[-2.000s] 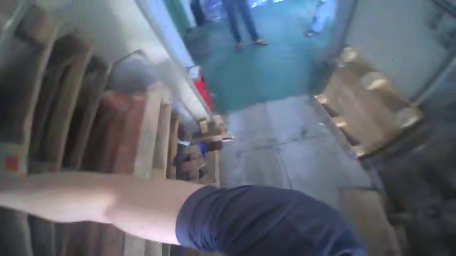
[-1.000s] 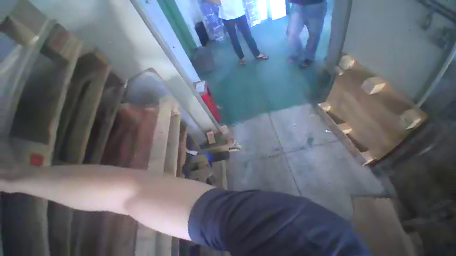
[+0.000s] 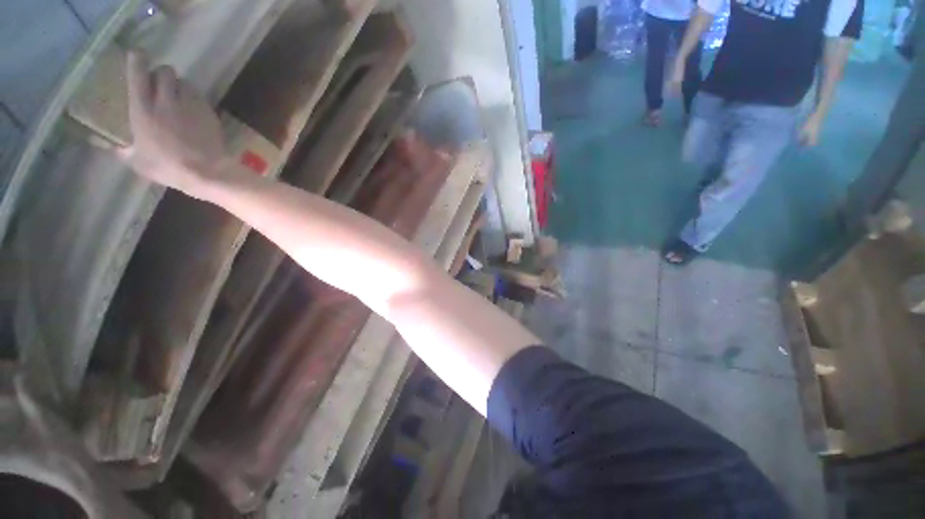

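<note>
My right hand (image 3: 178, 132) is at the upper left, at the end of my outstretched bare arm. It grips a pallet block at the edge of the top wooden pallet (image 3: 86, 228), its fingers over the block. The pallet lies on a tall stack of weathered wooden pallets (image 3: 340, 162), curved by the lens. A reddish-brown pallet (image 3: 304, 355) is lower in the stack. A blurred brownish shape with a dark patch is at the lower left corner; I cannot tell if it is my left hand or arm.
A person (image 3: 756, 101) in a dark top and jeans stands in the doorway, another person (image 3: 669, 61) behind. A solid-deck pallet (image 3: 872, 324) leans at the right wall. A red object (image 3: 541, 182) stands by the door frame, with small wooden pieces (image 3: 527, 266) below.
The view has swung left, bringing my right hand fully into the picture on the pallet. The person in jeans has come closer through the green-floored room.
</note>
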